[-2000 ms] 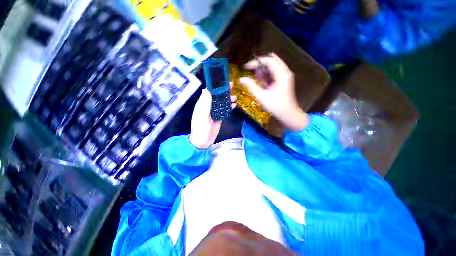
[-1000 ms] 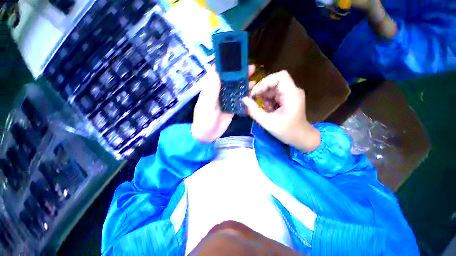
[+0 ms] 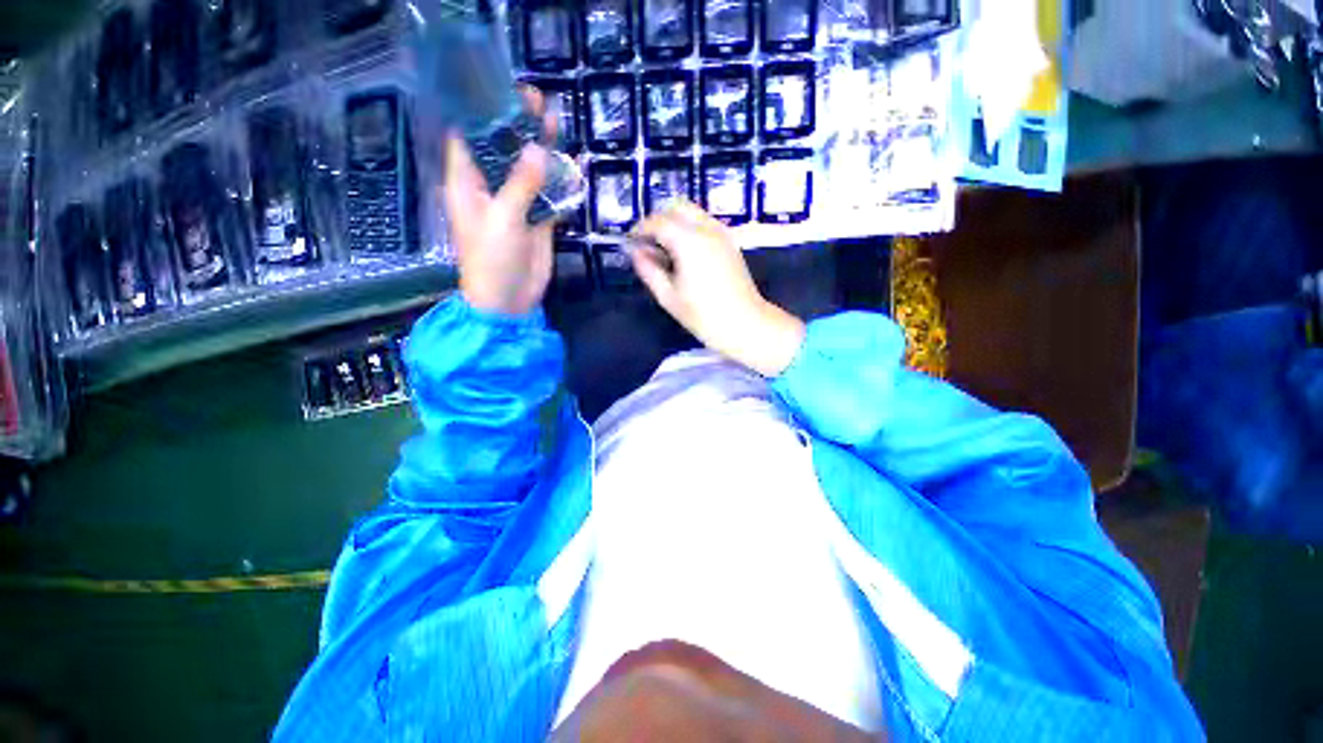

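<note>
My left hand [image 3: 501, 232] is raised at the left end of the lens tray and holds a teal keypad phone [image 3: 472, 87], blurred, with its upper end pointing away from me. A small clear, shiny piece [image 3: 560, 189] shows beside its fingers; I cannot tell what it is. My right hand [image 3: 707, 283] is at the near edge of the lens tray [image 3: 856, 227], with thumb and fingers pinched on thin silver tweezers [image 3: 612, 240] that point left. The tray holds rows of black-bordered display windows [image 3: 668, 109]. The right hand is apart from the phone.
A clear phone tray [image 3: 247, 309] with dark phones [image 3: 377, 174] lies left. A small parts tray [image 3: 353, 378] is nearer me. The adhesive sheet [image 3: 1042, 66] lies beside the lens tray. A brown carton [image 3: 1037, 319] with yellow scrap and another person's blue clothing [image 3: 1233, 407] are right.
The view has turned left towards the phone tray. My left hand has carried the phone left, away from over the lap. My right hand has come off the phone's keypad side.
</note>
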